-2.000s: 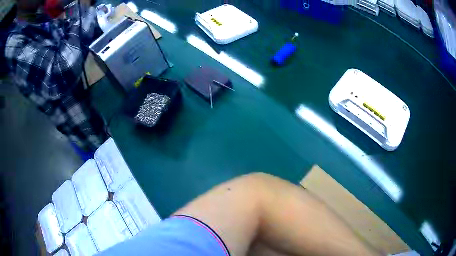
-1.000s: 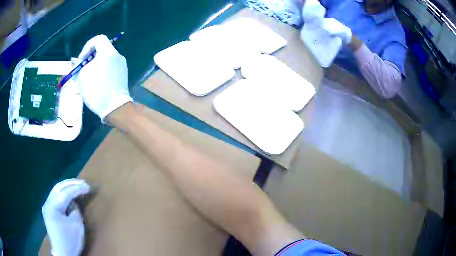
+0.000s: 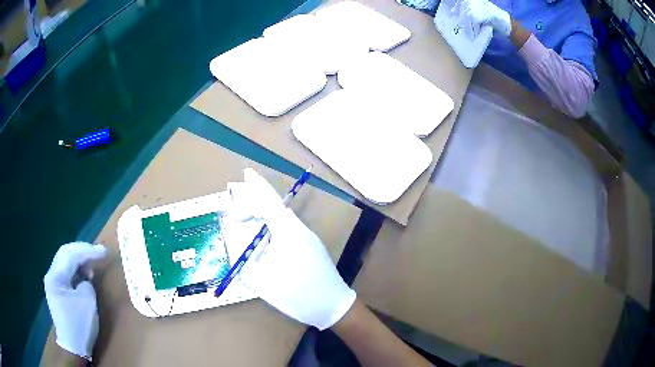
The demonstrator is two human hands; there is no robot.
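Observation:
A white bottom housing [image 3: 133,247] with a green circuit board [image 3: 161,251] inside lies open side up on the brown cardboard sheet [image 3: 172,168]. Thin dark leads show at its lower edge. My right hand [image 3: 287,261], in a white glove, is on the housing's right side and holds a dark blue pencil [image 3: 248,254] slanting across it, tip end over the board's lower right corner. The hand hides the housing's right part. My left hand [image 3: 72,297], gloved, is at the left with curled fingers and holds nothing visible.
Several white covers [image 3: 359,154] lie on another cardboard sheet [image 3: 413,168]. A large open carton [image 3: 610,222] is at right. A coworker [image 3: 556,54] holds a white piece. A blue battery-like cylinder [image 3: 93,138] lies on the green conveyor [image 3: 154,79].
The open housing has moved from the green conveyor onto the near cardboard. My right hand moved right and nearer with it, still holding the pencil. The blue cylinder is now in view.

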